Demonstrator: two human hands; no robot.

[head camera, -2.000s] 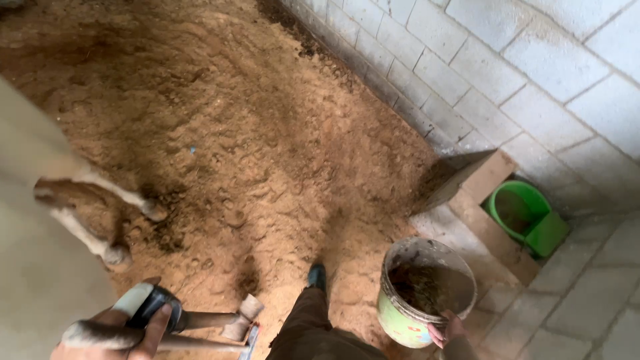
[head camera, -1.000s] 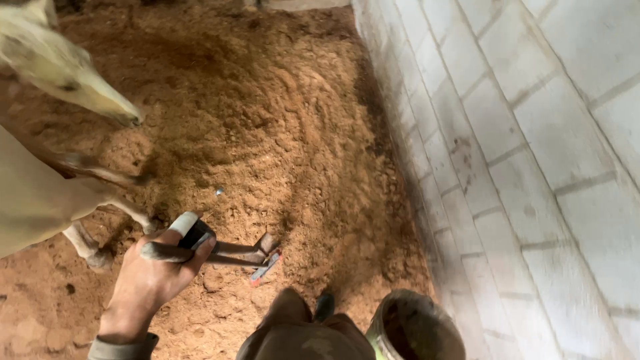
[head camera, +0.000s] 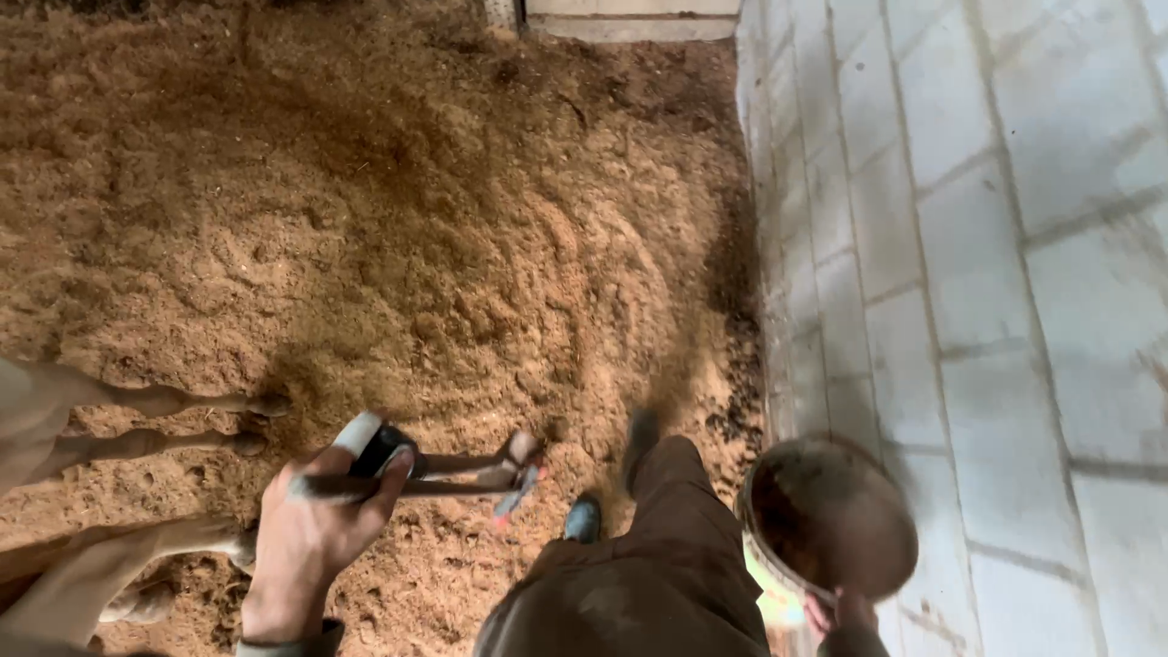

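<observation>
My left hand (head camera: 319, 529) is closed around several long-handled tools (head camera: 447, 474), gripped near their handle ends at the lower left. One has a grey and black handle. Their far ends lie over the sandy bedding, beside a thin strip with red tips (head camera: 518, 493); what exactly they are is blurred. My right hand (head camera: 839, 611) grips the near rim of a round bucket (head camera: 757, 547) at the lower right. The bucket has dark, dirty contents and a pale yellow-green outside. My legs and boots show between the hands.
Pale legs of a horse (head camera: 155, 401) stand at the left, close to my left hand. A block wall (head camera: 967, 274) runs along the right side, near the bucket. Uneven brown bedding (head camera: 456, 274) covers the floor. A pale panel (head camera: 630, 27) stands at the far edge.
The view has swung away from the green container and wooden box seen beside the wall earlier. Both hands keep their holds. The horse's head, visible a second ago, is out of view.
</observation>
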